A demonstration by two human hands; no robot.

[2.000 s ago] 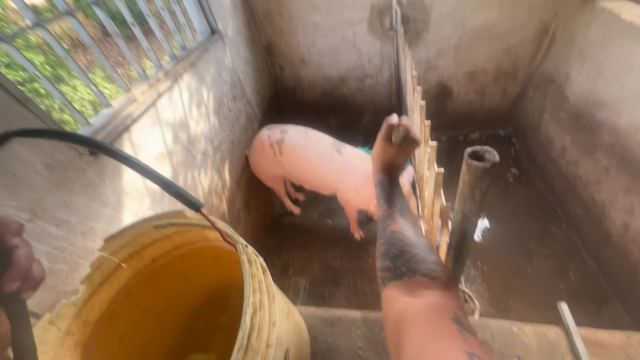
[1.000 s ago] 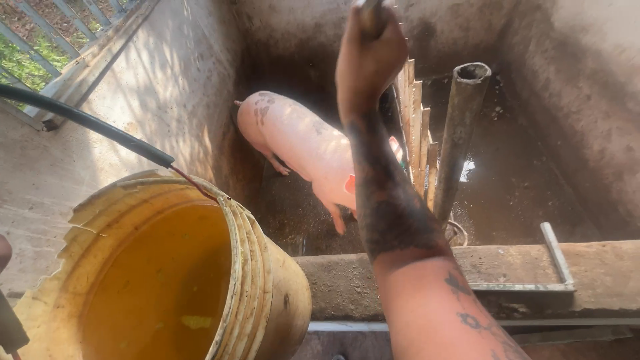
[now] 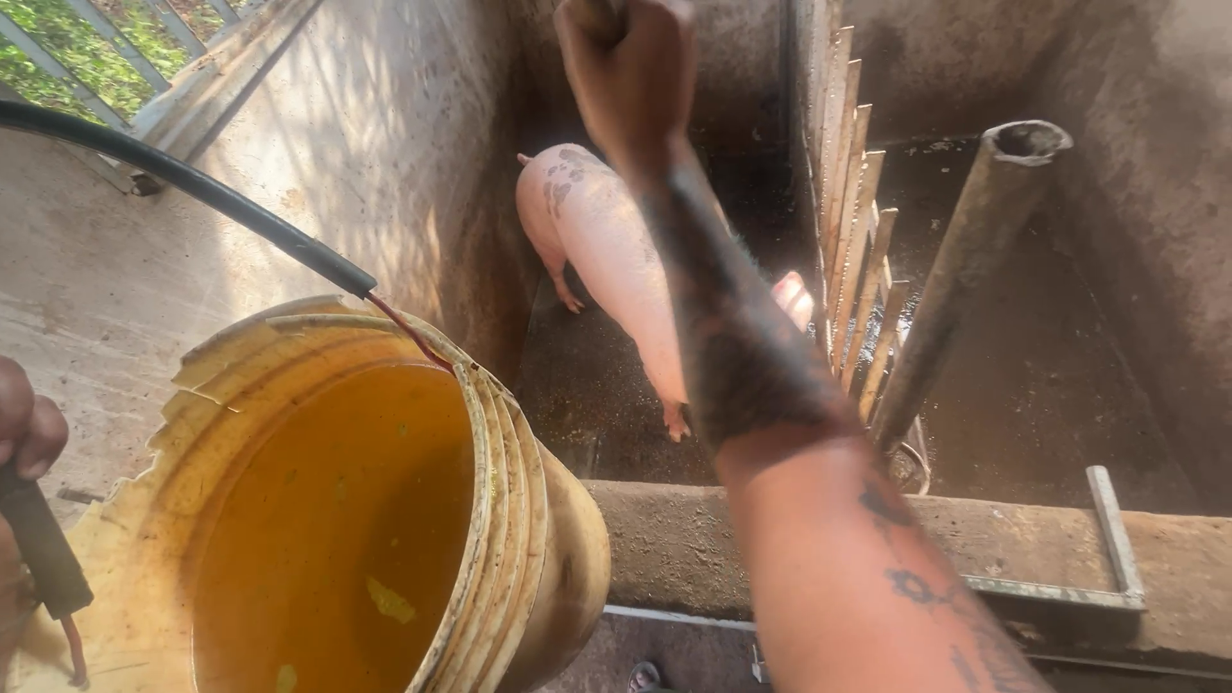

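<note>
At the left edge, my left hand (image 3: 31, 419) is wrapped round the black sleeved handle (image 3: 217, 192) of a yellowed plastic bucket (image 3: 515, 500). The bucket has a chipped rim and holds yellowish liquid (image 3: 318, 520). My right arm reaches out over a pen, and my right hand (image 3: 630, 72) is closed around the end of a stick or handle (image 3: 594, 17), most of it out of view at the top. Below and partly behind my forearm a pink pig (image 3: 602, 241) with dark patches on its rump stands on the wet floor.
A low concrete wall (image 3: 664, 539) crosses in front of the pen, with a metal bracket (image 3: 1116, 539) on it. Right of the pig stand a wooden slat divider (image 3: 852, 202) and a leaning hollow pipe (image 3: 962, 279). A barred window (image 3: 91, 48) is at upper left.
My right hand has moved up in the view since two seconds ago, still closed on the stick. The view has tipped down, showing more of the low wall. The pig remains beside the divider.
</note>
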